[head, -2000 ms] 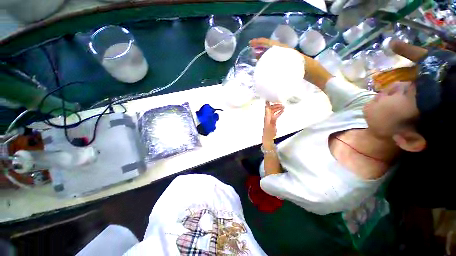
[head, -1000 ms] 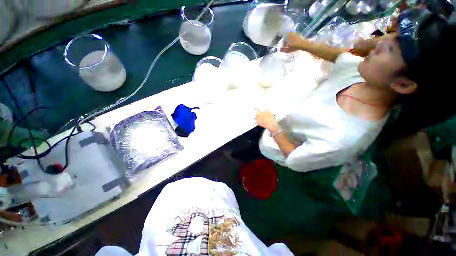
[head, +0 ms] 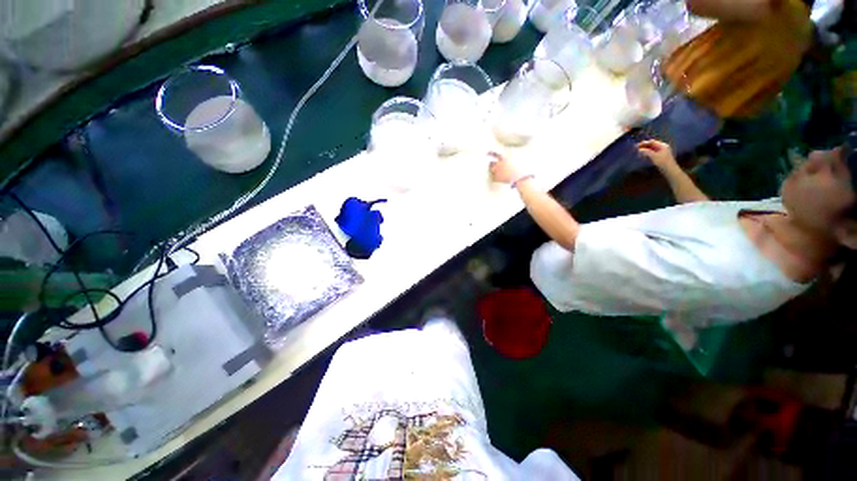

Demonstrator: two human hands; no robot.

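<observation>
Neither of my hands is in view; only my white printed shirt shows at the bottom. Nearest in front of me on the cream-white bench point(head: 428, 230) lies a square plastic-wrapped plate point(head: 289, 271) with a bright centre. A crumpled blue cloth or glove point(head: 361, 225) lies just right of it. A grey taped box point(head: 179, 352) with black cables lies to its left. Several clear-walled units with white lower parts, one of them here point(head: 456, 113), stand upright further along the bench.
A dark-green conveyor belt point(head: 310, 56) behind the bench carries spaced clear-walled units point(head: 225, 136). A pale cord point(head: 291, 127) crosses it. A person in white point(head: 677, 258) sits at the right, one hand at the bench. Another person's mustard-coloured clothing point(head: 742, 56) shows beyond. A red stool point(head: 514, 322) is below the bench.
The person in white has let go of the unit held earlier and now leans back to the right. More units stand on the bench. The view has shifted.
</observation>
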